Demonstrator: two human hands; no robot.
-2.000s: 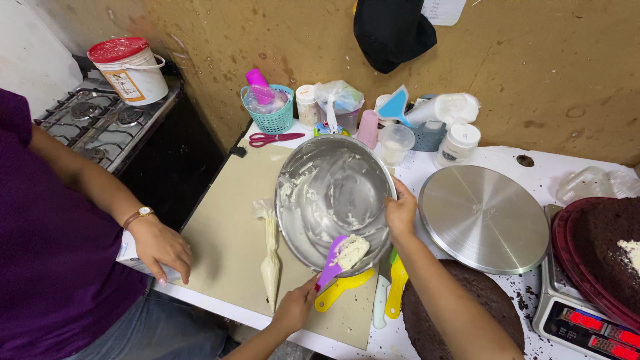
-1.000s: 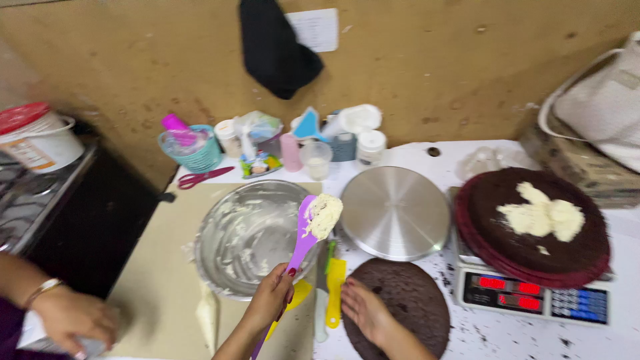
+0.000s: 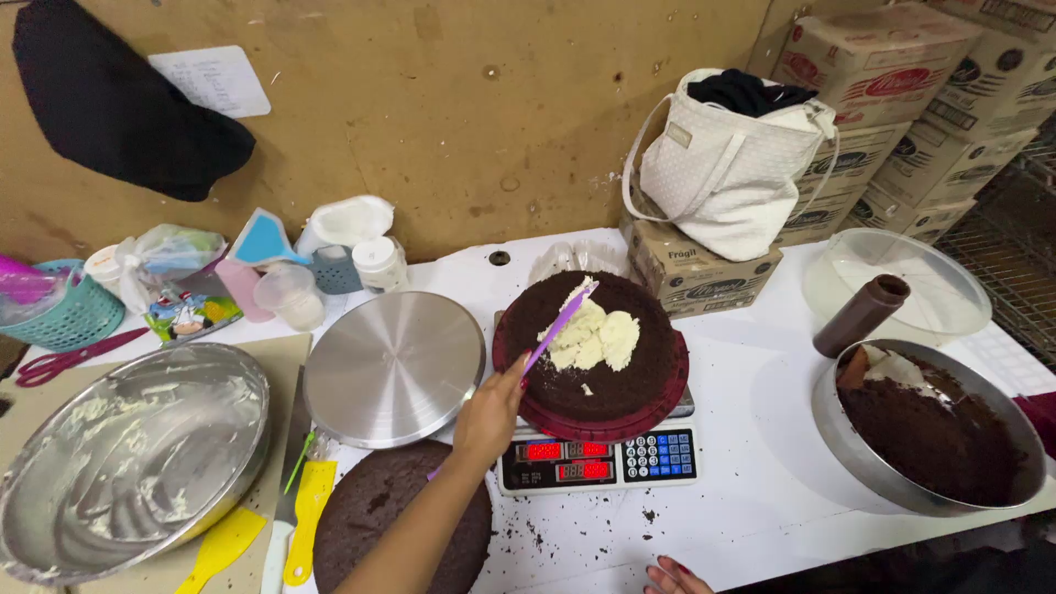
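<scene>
My left hand (image 3: 488, 417) grips a purple spatula (image 3: 561, 322), its blade at a mound of pale cream (image 3: 587, 337) on a round chocolate cake layer (image 3: 544, 392). That layer rests on a dark red plate (image 3: 606, 427) on a digital scale (image 3: 598, 462) with lit red displays. Only the fingers of my right hand (image 3: 672, 577) show at the bottom edge, apart and holding nothing visible. Under my left forearm lies another chocolate layer (image 3: 388, 511). A metal bowl (image 3: 140, 462) smeared with cream stands at the left, beside a round metal turntable (image 3: 396, 367).
Yellow scrapers (image 3: 310, 520) and a knife with a pale handle (image 3: 278, 549) lie beside the bowl. At the right are a round pan of dark crumbs (image 3: 924, 429), a brown bottle (image 3: 862, 315) and a clear lid (image 3: 899, 285). A white bag (image 3: 718, 165) sits on a cardboard box (image 3: 709, 280).
The spatula, loaded with cream above the bowl two seconds ago, has moved right to the cake layer on the scale. My right hand has let go of the bowl's rim. The view has swung right.
</scene>
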